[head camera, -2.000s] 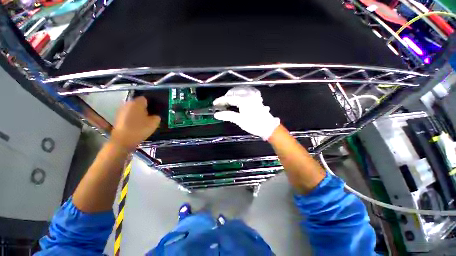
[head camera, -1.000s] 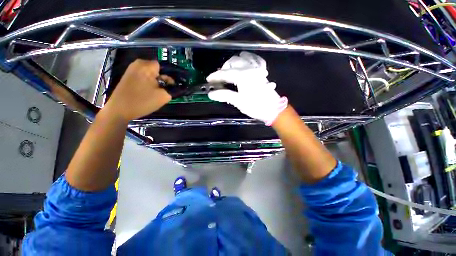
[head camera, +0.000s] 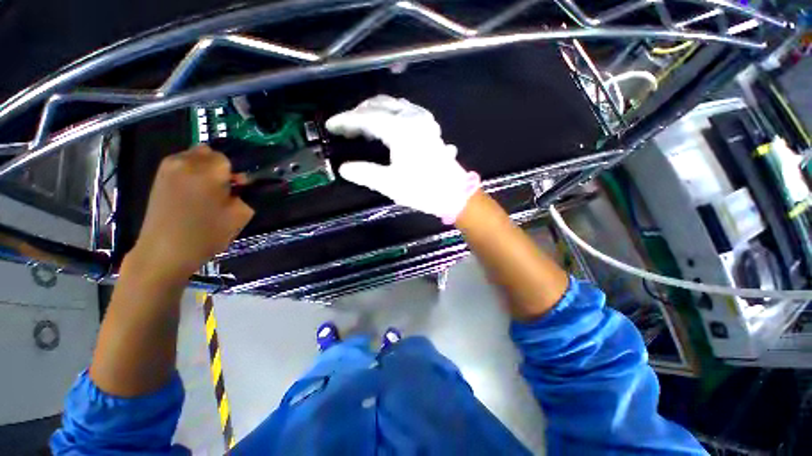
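A green circuit board (head camera: 213, 123) with white and dark components lies on the black-lined shelf (head camera: 525, 107) of the wire rack. My bare left hand (head camera: 198, 209) is closed at the board's left front, on a small black item (head camera: 263, 178). A grey flat metal piece (head camera: 303, 166) reaches from that item over the board; whether the two are joined is unclear. My right hand (head camera: 396, 156), in a white glove with a pink cuff, is right of the board, thumb and fingers apart, with nothing visible in it.
A chrome zigzag shelf edge (head camera: 325, 67) crosses above my hands. Lower wire shelves (head camera: 356, 258) hold more green boards. A grey cabinet (head camera: 53, 356) stands left, beside yellow-black floor tape (head camera: 216, 365). A white hose (head camera: 623, 265) and equipment (head camera: 712, 223) are on the right.
My left hand first moved over the board, then back left with the black item. My right hand has let go of the grey metal piece and opened. The view has shifted and tilted.
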